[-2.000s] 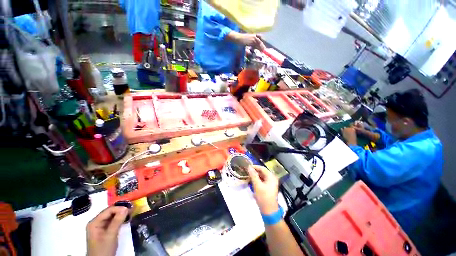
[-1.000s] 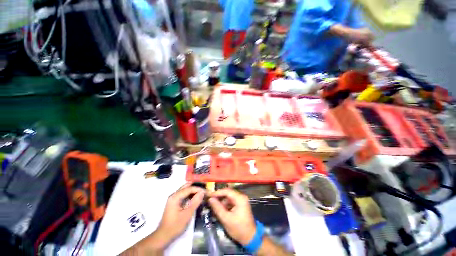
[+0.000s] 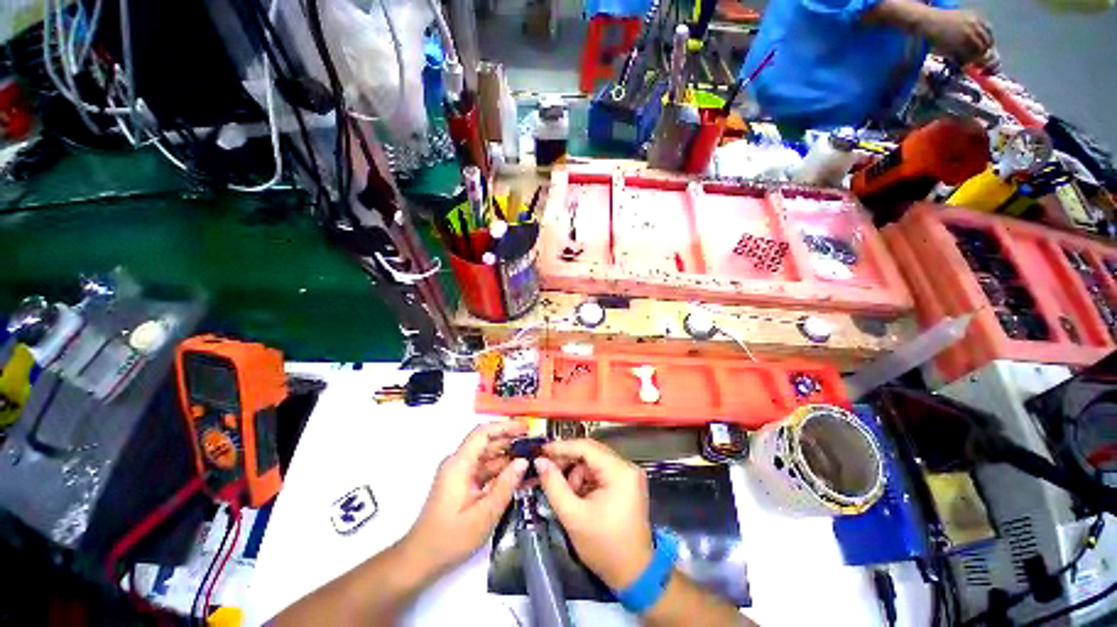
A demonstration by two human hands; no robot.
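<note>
A small dark watch case or module point(image 3: 527, 450) is held at the fingertips above the top of the black work mat point(image 3: 698, 527). My left hand point(image 3: 472, 490) grips its left side. My right hand point(image 3: 600, 502), with a blue wristband, holds its right side. Fingers cover part of it, so its inner face cannot be told. A grey cylindrical tool handle point(image 3: 540, 570) lies below the hands on the mat, pointing away from me. A white-grey cover or plate with dark marks point(image 3: 354, 510) lies on the white sheet point(image 3: 398, 459) at the left.
A narrow red-orange tray point(image 3: 723, 386) lies beyond the hands, a large pinkish tray point(image 3: 735, 294) behind it. A whitish tape roll or tin point(image 3: 818, 462) and small black device point(image 3: 723, 441) stand right, an orange multimeter point(image 3: 233, 416) left. A person's blue sleeve point(image 3: 833, 55) shows at the back.
My right hand has moved from the tape roll to my left hand, and both now hold the dark piece. The view has swung left, and the worker on the right is out of frame.
</note>
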